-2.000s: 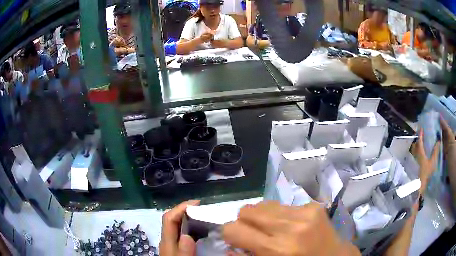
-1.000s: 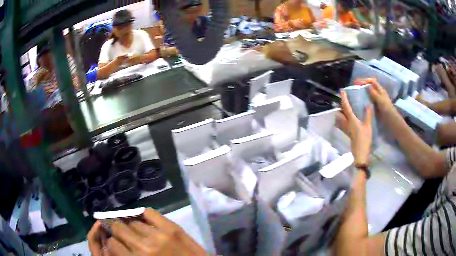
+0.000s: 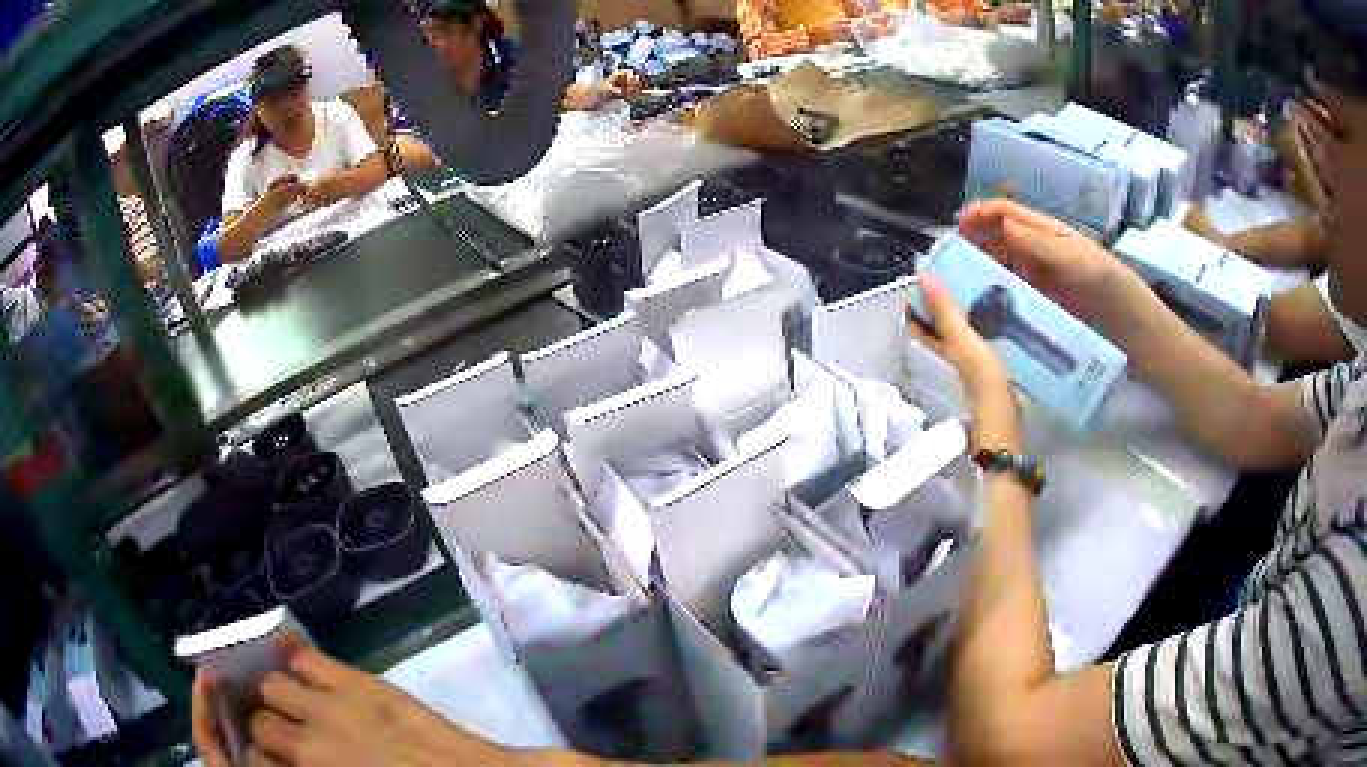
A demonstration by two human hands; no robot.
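A small open carton (image 3: 233, 635) with its white flap raised is at the lower left. My right hand (image 3: 333, 713) lies over its near right side, fingers bent around it. Fingers of my left hand (image 3: 207, 725) show at its left side, cut off by the bottom edge. The carton's inside and lower part are hidden. A group of open cartons (image 3: 720, 510) stands to the right, flaps up. White wrapped bundles (image 3: 802, 602) sit inside several of them.
Black round parts (image 3: 308, 555) lie on a white sheet beyond the bench at left. Another person's hands (image 3: 1034, 247) hold a closed pale blue carton (image 3: 1023, 330) at right. Closed cartons (image 3: 1049, 173) stand behind. A green frame post (image 3: 143, 285) is at left.
The view has swung right, so the open cartons appear further left. My hands stay on the carton. The other person's carton has tilted, showing its printed front.
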